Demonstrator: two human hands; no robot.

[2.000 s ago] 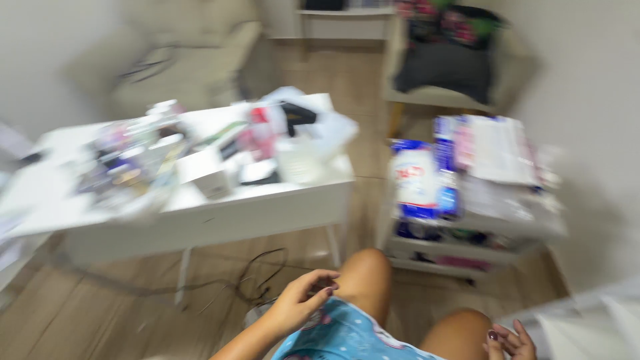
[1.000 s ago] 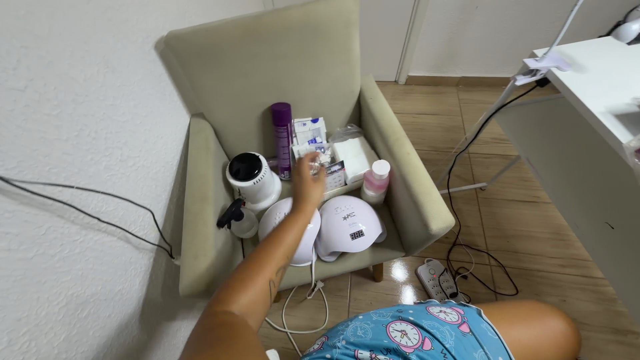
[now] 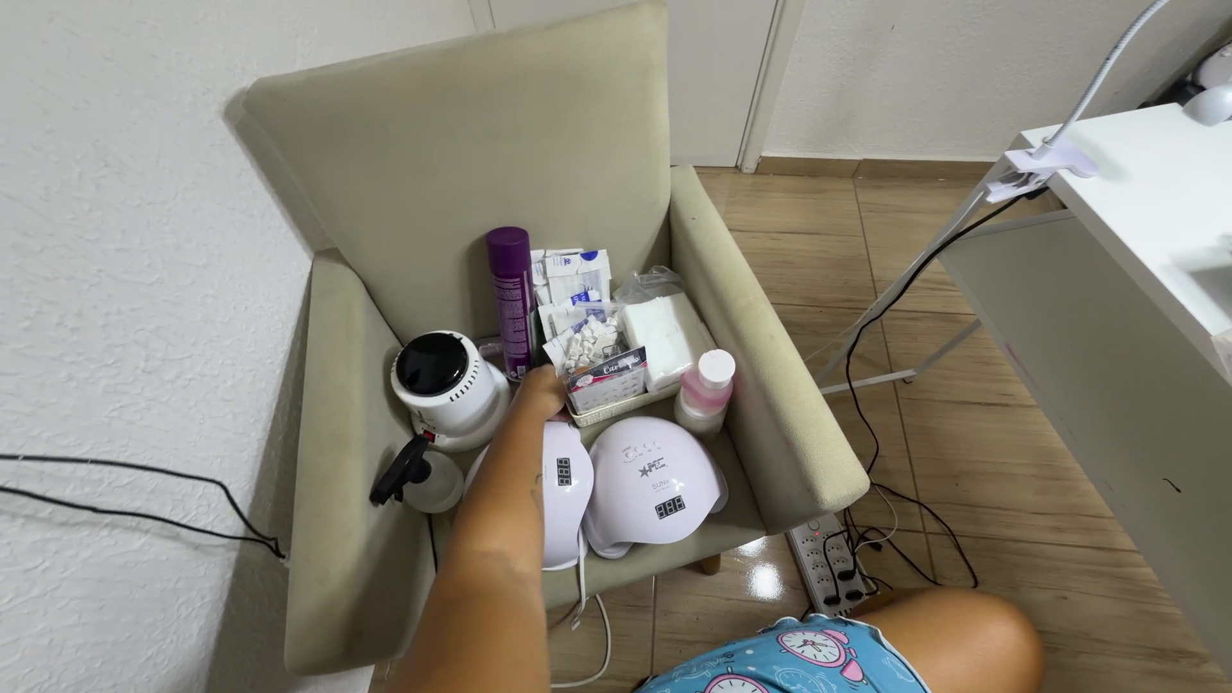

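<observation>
My left hand (image 3: 543,393) reaches down between a purple spray can (image 3: 511,306) and a pale basket (image 3: 608,412), behind a white nail lamp (image 3: 566,486). Its fingers are mostly hidden, so what it touches cannot be told. White packets (image 3: 577,277), small white pieces (image 3: 594,342) and a stack of white wipes (image 3: 666,337) fill the basket. A second white nail lamp (image 3: 653,481) sits to the right, below a bottle of pink liquid (image 3: 705,393). At the left stand a white pot with a black lid (image 3: 446,385) and a spray bottle with a black trigger (image 3: 428,478). My right hand is out of view.
A beige armchair (image 3: 500,125) holds these things, its arms rising on both sides. At right stands a white table (image 3: 1150,183) with a clamped lamp arm (image 3: 1088,87). A power strip (image 3: 823,563) with tangled cords lies on the floor. Black cables hang along the left wall.
The view has swung from the tables to the armchair. Since one second ago, my left hand has moved down from over the basket to the gap beside it.
</observation>
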